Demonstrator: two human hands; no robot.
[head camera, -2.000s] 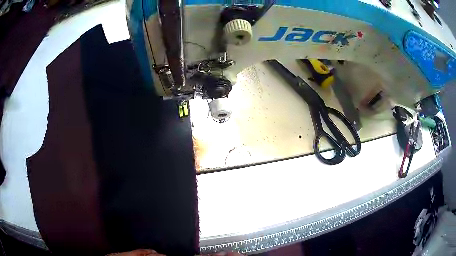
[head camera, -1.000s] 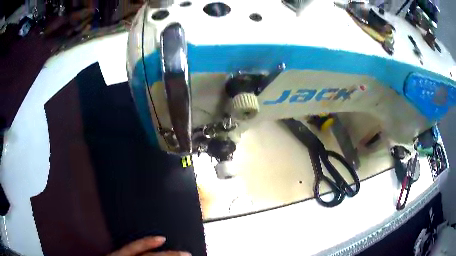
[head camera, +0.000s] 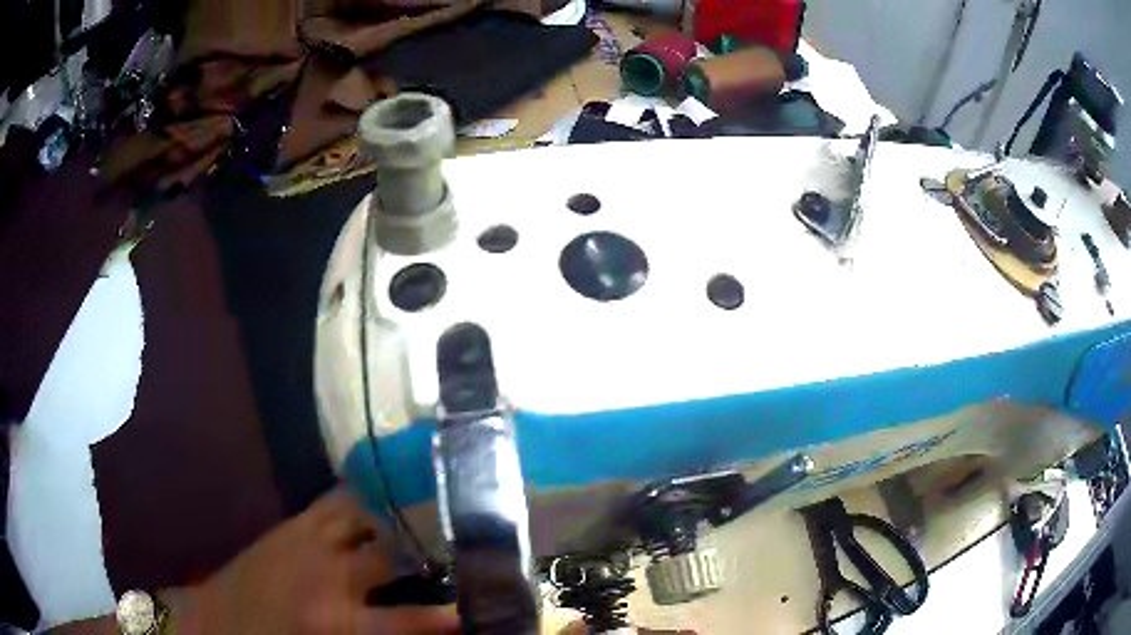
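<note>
The maroon garment panel lies left of the sewing machine head. The black fabric piece lies along its right side and passes behind the head. My left hand, with a round wrist item, lies over the cloth at bottom left. Its fingertips are hidden or blurred behind the machine's front end, so its grip is unclear. A thin skin-coloured strip at the bottom edge below the tension dial may be my right hand. Needle and presser foot are out of view.
The grey upright knob stands on top of the head. Black-handled shears lie under the arm, with red and dark snips further right. Behind are red and brown thread cones, a red box and brown fabric pieces.
The view has tilted up, showing the machine top and the back of the table. My left hand has moved forward from the bottom edge to beside the machine head. The cloth reaches further back.
</note>
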